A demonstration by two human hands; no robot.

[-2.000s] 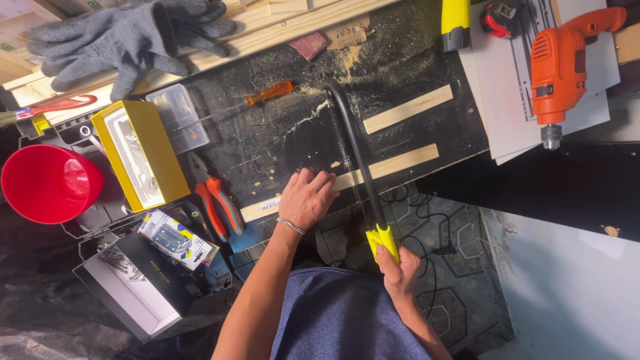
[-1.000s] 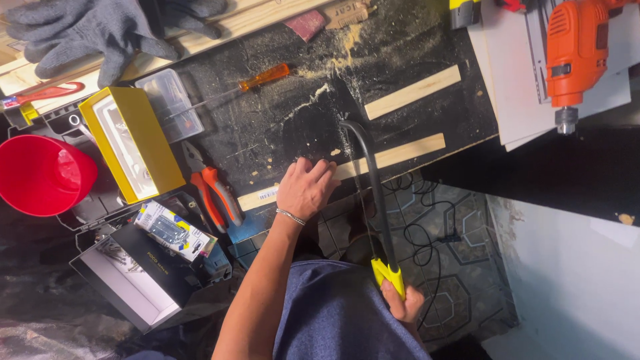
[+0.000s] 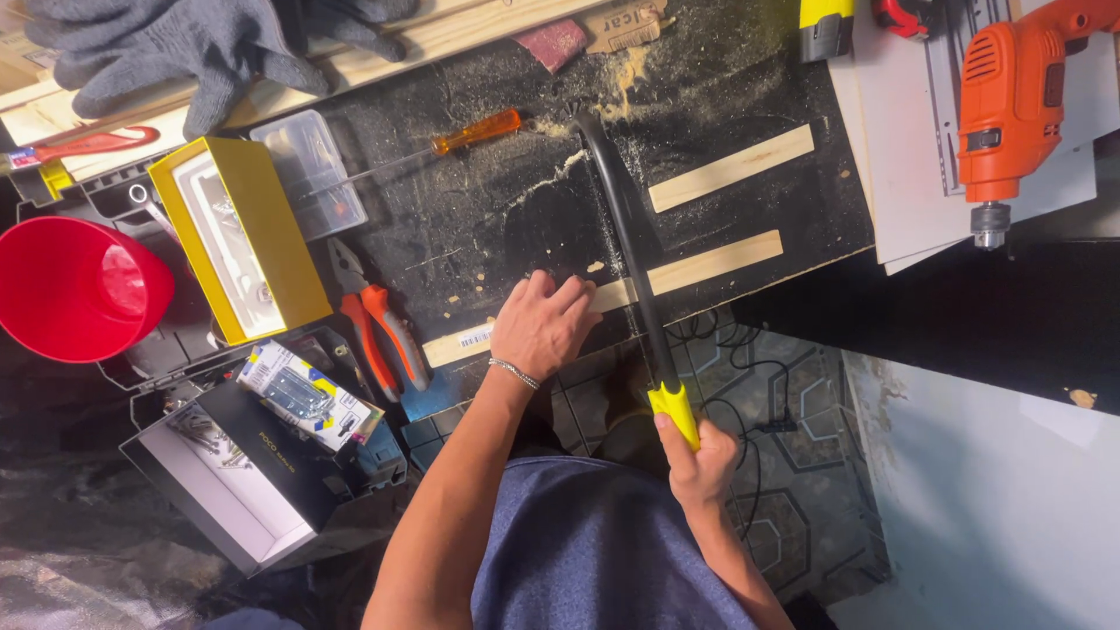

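Observation:
My right hand (image 3: 703, 455) is closed around the yellow handle of a hacksaw (image 3: 626, 223) with a black tubular frame. The saw crosses a narrow wooden strip (image 3: 717, 264) that lies along the front edge of the black workbench (image 3: 525, 210). My left hand (image 3: 542, 324), with a bracelet at the wrist, presses on this strip left of the saw, its fingers curled over the wood. A barcode sticker (image 3: 477, 337) is on the strip beside that hand. Behind the strip lies a shorter wooden piece (image 3: 731, 168). The blade is thin and hard to make out.
Pliers (image 3: 378, 328), an orange-handled screwdriver (image 3: 477, 132), a yellow box (image 3: 262, 245) and a red bucket (image 3: 149, 293) lie to the left. Grey gloves (image 3: 210, 61) rest on boards at the back left. An orange power drill (image 3: 1011, 105) is at the right. Sawdust and sandpaper (image 3: 551, 44) lie at the back.
The hacksaw and my right hand have shifted back and forth along the cut, now farther forward than one second ago. My left hand stays on the strip.

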